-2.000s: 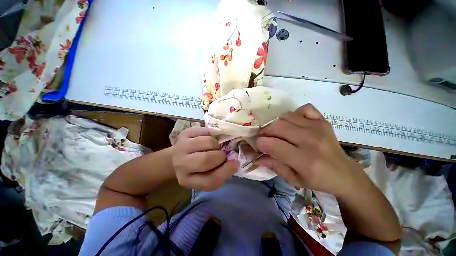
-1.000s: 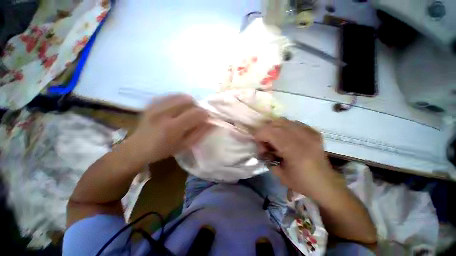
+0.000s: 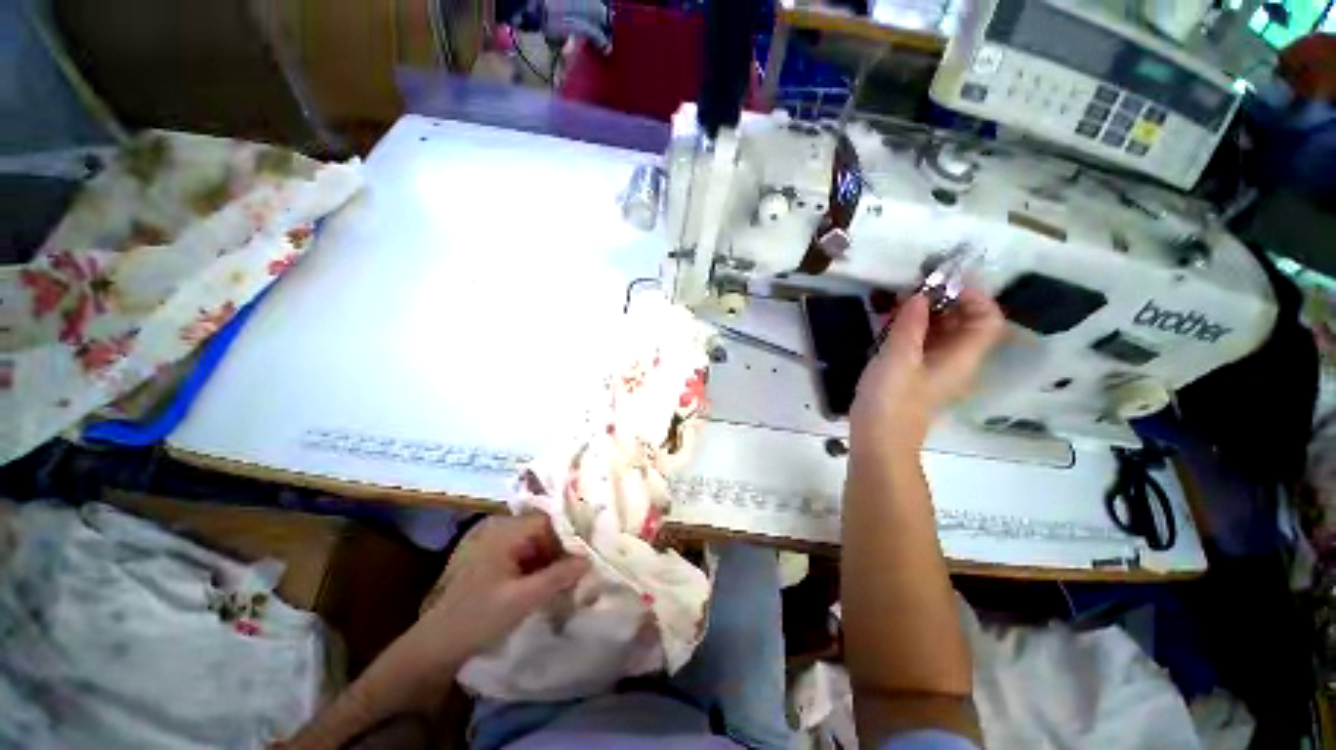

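Observation:
A cream cloth piece with red flowers [image 3: 623, 484] lies bunched from the needle area over the table's front edge towards my lap. My left hand [image 3: 506, 579] grips its lower part at the edge. My right hand [image 3: 930, 352] is raised in front of the white sewing machine head [image 3: 1026, 235], its fingertips on a small blurred metal object [image 3: 947, 281]; what it is cannot be told. Long thin tweezers [image 3: 759, 342] lie on the bed beside the needle area, left of a black phone [image 3: 838, 355].
Black-handled scissors [image 3: 1140, 498] lie at the table's right end. A control panel [image 3: 1092, 88] stands above the machine. Floral cloth [image 3: 132, 308] lies over a blue tray edge [image 3: 191, 396] at the left. Pale garments [image 3: 147, 630] hang below the table on both sides.
The view has tilted up, showing the whole machine. My right hand has left the cloth and risen to the machine head. My left hand still holds the cloth, now lower and farther left.

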